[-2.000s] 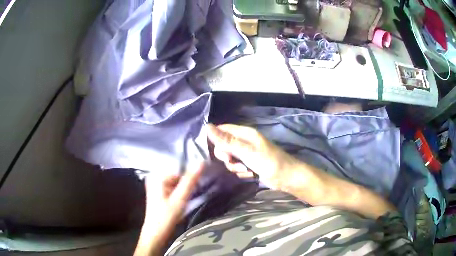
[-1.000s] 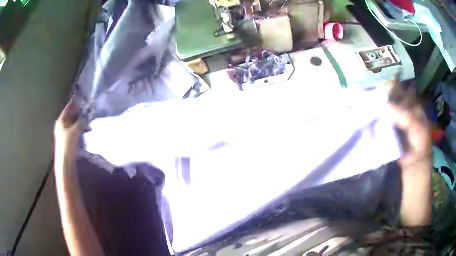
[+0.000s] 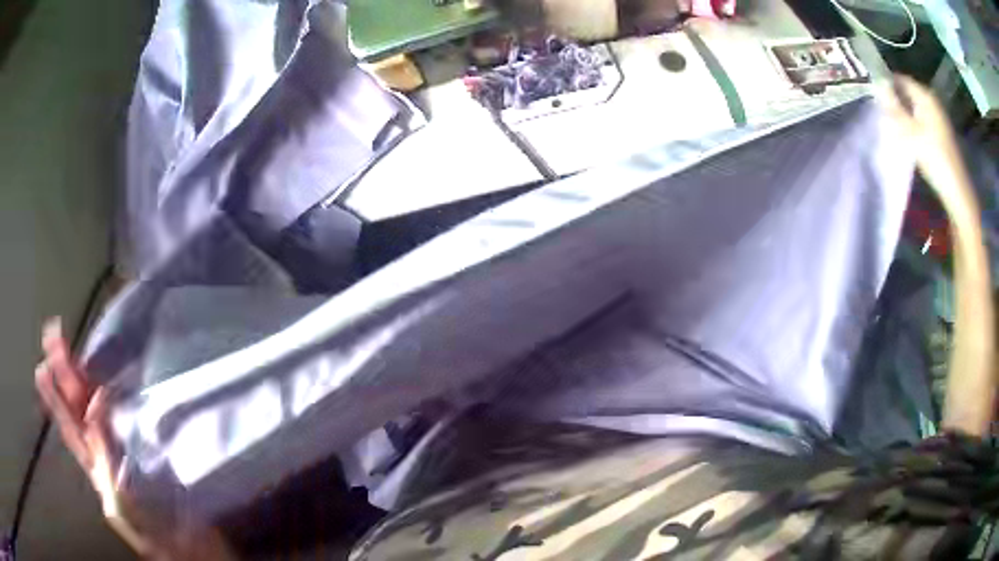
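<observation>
A lavender fabric panel (image 3: 526, 285) is stretched slantwise across my lap, from low at the left to high at the right, with a pale strip along its upper edge. My right hand (image 3: 911, 115) grips its upper right corner at the table's right end. My left hand (image 3: 82, 422) is at the panel's left end, blurred, with fingers extended; whether they pinch the cloth is unclear. A pile of the same cloth (image 3: 252, 132) hangs at the left of the table.
The white machine table (image 3: 438, 164) carries tangled thread trimmings (image 3: 542, 77), a green band (image 3: 718, 77) and a small metallic recess (image 3: 819, 64). A green plate (image 3: 405, 24) and part of a pink-red cup (image 3: 712, 8) show at the top. Camouflage clothing (image 3: 657, 504) is below.
From working close together on the cloth, my hands moved far apart, spreading the panel. Since then my left hand has dropped lower left and my right hand has risen. The view has shifted.
</observation>
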